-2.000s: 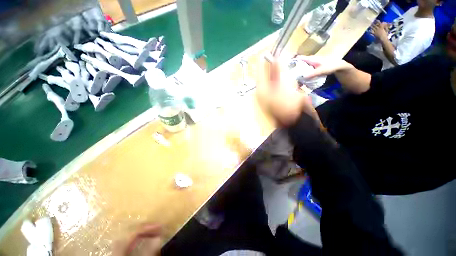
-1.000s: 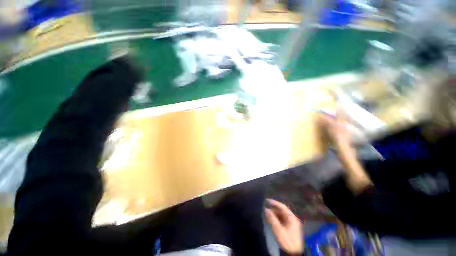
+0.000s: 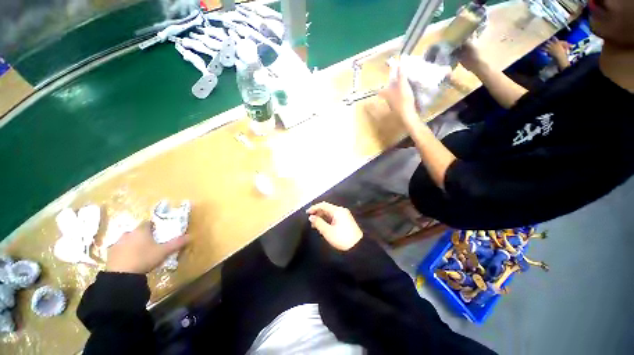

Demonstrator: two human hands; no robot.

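Observation:
A pale grey housing (image 3: 171, 220) with a notched open end stands on the tan bench edge at left. My left hand (image 3: 139, 249) is at its near side, one finger crossing its lower part; the other fingers' contact is hidden. My right hand (image 3: 336, 225) is over my lap, fingers loosely curled and apart, holding nothing. Smooth white bottles (image 3: 78, 232) with thin tips lie left of my left hand. Bumpy grey rings (image 3: 49, 301) lie at the far left. A small white piece (image 3: 265, 184) lies mid-bench.
A water bottle (image 3: 257, 104) and white bag (image 3: 295, 93) stand by the green belt (image 3: 139, 118), which carries long grey parts (image 3: 205, 84). A wrench (image 3: 356, 83) lies farther right. A neighbour in black (image 3: 514, 139) handles a part. A blue bin (image 3: 476, 312) of brown-and-blue parts is on the floor.
The view has swung back left and down. My left arm has drawn back from over the belt, and the hand is now at the housing on the bench. My right hand remains over my lap.

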